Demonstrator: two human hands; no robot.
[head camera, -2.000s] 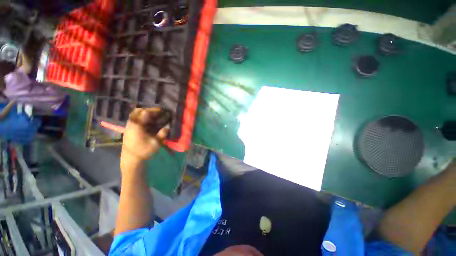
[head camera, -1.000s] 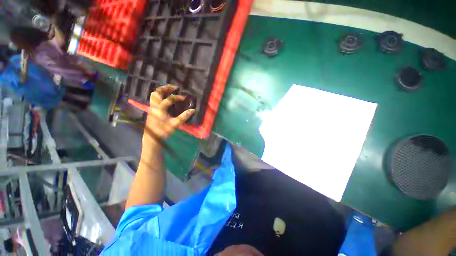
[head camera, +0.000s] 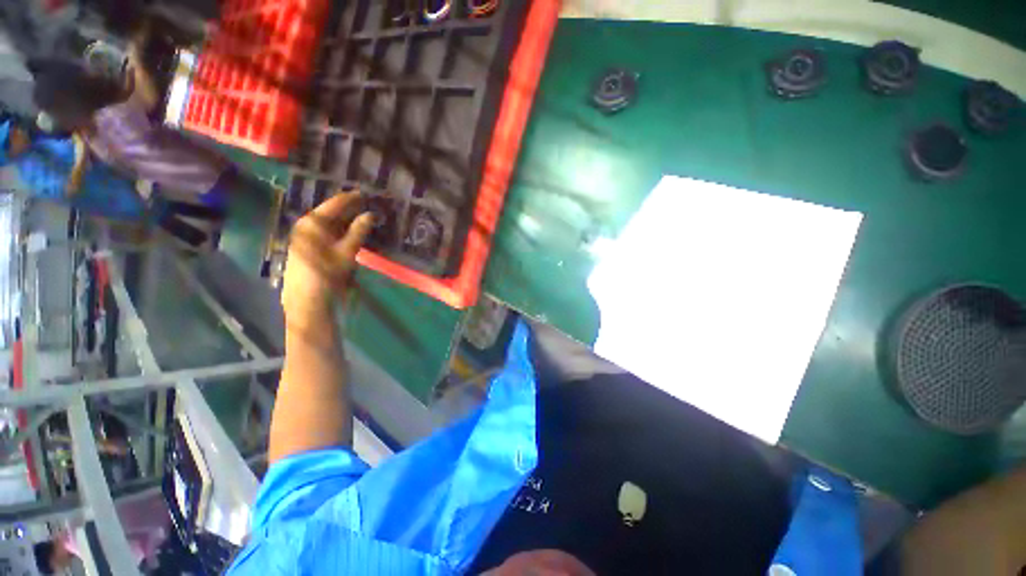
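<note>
My left hand (head camera: 326, 242) is at the near edge of the black compartment tray (head camera: 388, 124), its thumb and fingertips bent over a near-row pocket. A dark round shape shows at the fingertips; whether they grip it is unclear. A round black lens unit (head camera: 423, 231) lies in the near corner pocket, clear of the hand. Several more units stand on the green bench, one (head camera: 614, 90) near the tray and others, such as this one (head camera: 797, 73), at the upper right. My right forearm enters at the lower right, blurred; its hand is cut off.
The black tray has a red crate rim (head camera: 509, 146). A red tray (head camera: 253, 79) lies beyond it. A white paper sheet (head camera: 726, 298) and a mesh-topped round dish (head camera: 962, 358) lie on the bench. A person in purple (head camera: 152, 146) is at the upper left, with metal racks (head camera: 135, 388) below.
My left hand has moved left from the corner pocket, where its fingers were around a unit; that unit now shows uncovered. My right hand stays out of the picture.
</note>
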